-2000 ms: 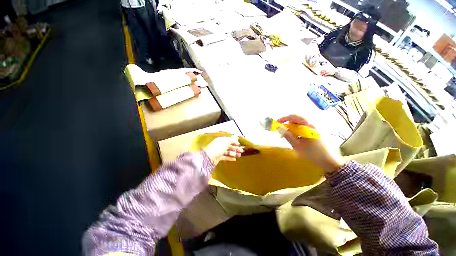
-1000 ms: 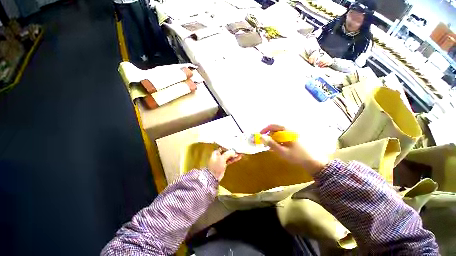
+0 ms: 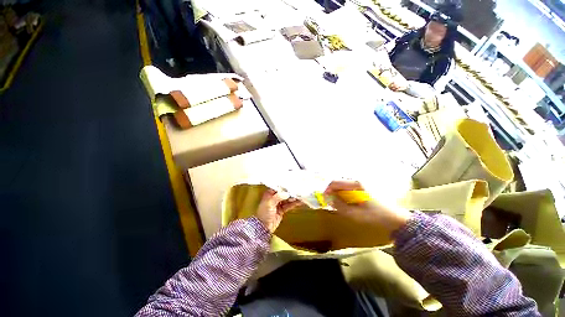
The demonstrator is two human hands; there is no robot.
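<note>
An open bag body (image 3: pixel 334 238) with a yellow inside stands right in front of me at the table edge. My left hand (image 3: pixel 272 209) pinches its far top edge at the left. My right hand (image 3: pixel 350 201) holds a glue brush by its yellow handle (image 3: pixel 354 196). The brush points left at the far rim, close to my left hand; its whitish head blends into the bright background, so contact is hard to tell. A dark brown patch shows low inside the bag.
More bag bodies (image 3: pixel 461 155) stand at the right. Cartons (image 3: pixel 217 139) stand at the left, one bearing flat panels with brown ends (image 3: pixel 207 111). A blue tray (image 3: pixel 392 116) lies on the white table (image 3: pixel 310 124). A person (image 3: pixel 421 56) sits across it.
My right hand and the brush have moved down and, since the first frame, left toward my left hand. The far rim has shifted down. My left hand still pinches it.
</note>
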